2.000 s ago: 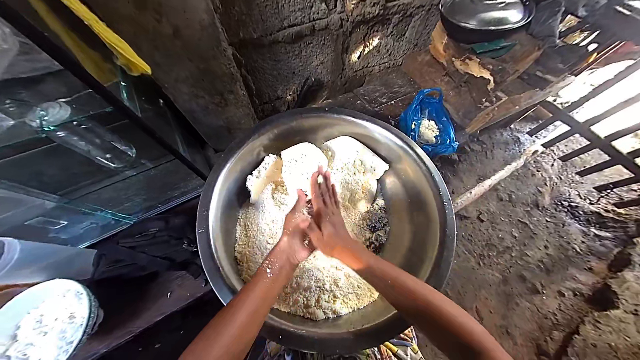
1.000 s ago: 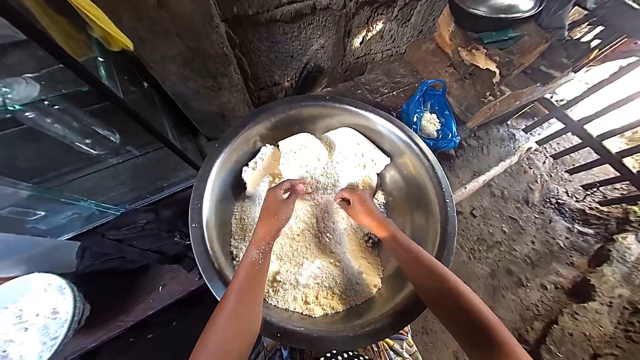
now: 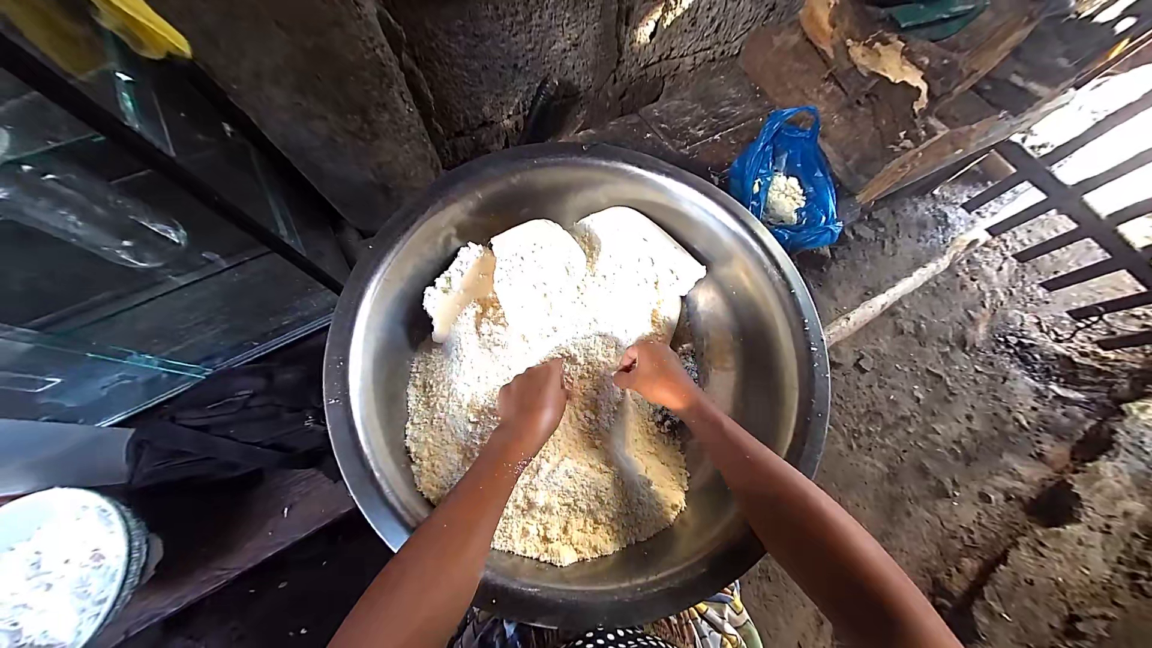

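A wide metal basin (image 3: 760, 360) holds a heap of pale, coarse crumbly meal (image 3: 576, 504), with large whitish compact lumps (image 3: 540, 261) at its far side. My left hand (image 3: 533, 396) is curled over the middle of the heap, its fingers bent inward. To its right, my right hand (image 3: 657, 373) is also curled, close to the meal below the right lump. The two hands are apart. Whether meal is inside either curled hand is hidden. A small dark patch shows beside the meal, partly behind my right wrist.
A blue plastic bag (image 3: 787, 180) with white crumbs lies beyond the basin's right rim. A glass-sided case (image 3: 135, 270) stands at left, above a container of white material (image 3: 63, 567). A wooden stick (image 3: 909, 283) and a slatted grille (image 3: 1071, 207) are at right.
Two seconds ago my hands were together with palms facing; one second ago they were apart and curled. Now both sit lower on the heap, nearer the basin's middle.
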